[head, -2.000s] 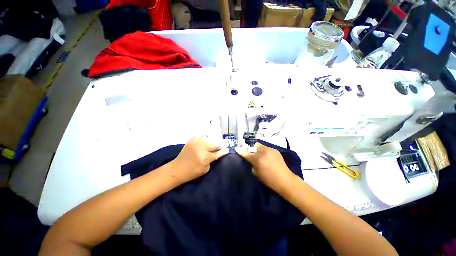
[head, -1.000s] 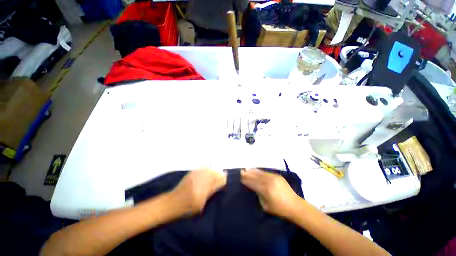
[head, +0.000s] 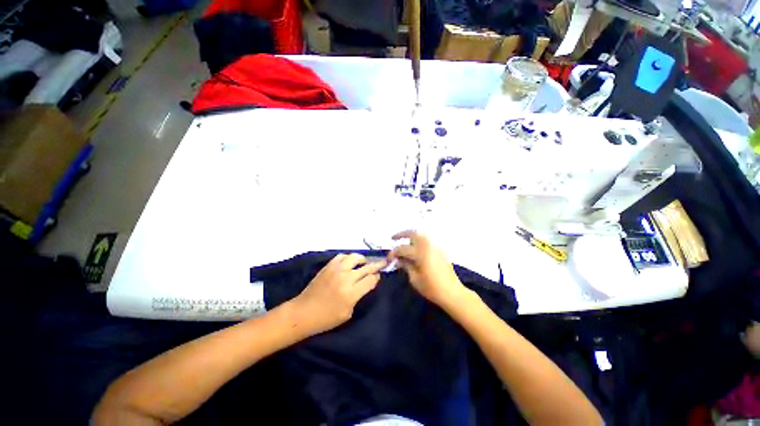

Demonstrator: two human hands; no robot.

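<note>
A dark garment (head: 367,358) lies over the front edge of the white table and hangs over my lap, its waistband edge on the table below the needle area. A small white label (head: 390,265) shows at the middle of the waistband between my fingertips. My left hand (head: 340,287) holds the waistband left of the label. My right hand (head: 425,265) is at the label, thumb and fingers pinched on it. The sewing machine (head: 575,158) stands behind and to the right. Its presser foot (head: 408,193) is behind my hands, with nothing dark under it.
Yellow-handled snips (head: 543,245) lie right of the garment. A digital display (head: 647,250) sits at the right table end. A red cloth (head: 267,85) lies at the far left corner. A glass jar (head: 523,79) and a black control panel (head: 652,73) stand behind the machine.
The garment and both hands have come away from the presser foot towards me. The hands have closed together at the waistband's middle, where a white label now shows. The view has shifted somewhat.
</note>
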